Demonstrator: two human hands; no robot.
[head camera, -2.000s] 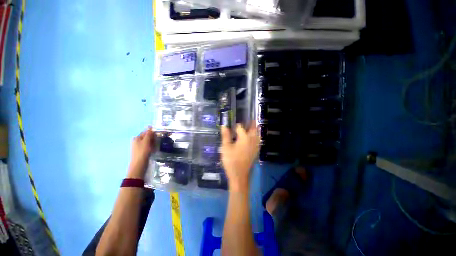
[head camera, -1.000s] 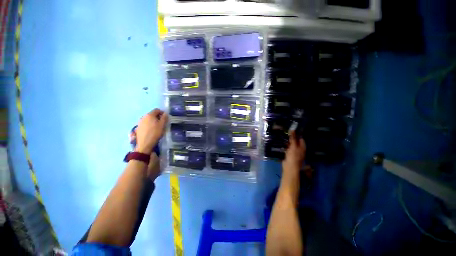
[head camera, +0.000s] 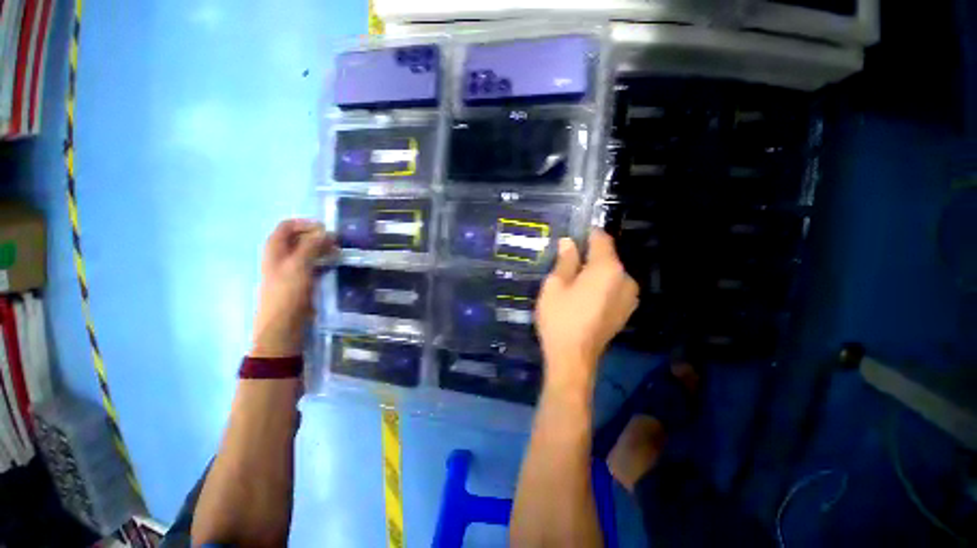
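A clear blister tray (head camera: 441, 193) with ten pockets in two columns is in front of me. Its two far pockets hold purple pieces (head camera: 525, 71). The other pockets hold dark phone parts (head camera: 377, 156), most with white labels and some with yellow outlines. My left hand (head camera: 291, 268) grips the tray's left edge. My right hand (head camera: 584, 294) grips its right edge, with the thumb on top and the other fingers partly hidden. The tray sits slightly turned. A black-looking tray stack (head camera: 702, 225) lies right beside it in shadow.
White foam boxes (head camera: 739, 54) stand beyond the trays. A blue stool (head camera: 459, 503) is below, near a foot (head camera: 640, 450). Yellow tape (head camera: 392, 471) crosses the blue floor, with striped tape at left. A brown box (head camera: 21, 248) is at the left edge. A pale bar (head camera: 911, 385) lies at right.
My right hand has moved left from the dark stack onto the tray's right edge. My left hand now holds the left edge. The tray appears larger, closer and slightly turned.
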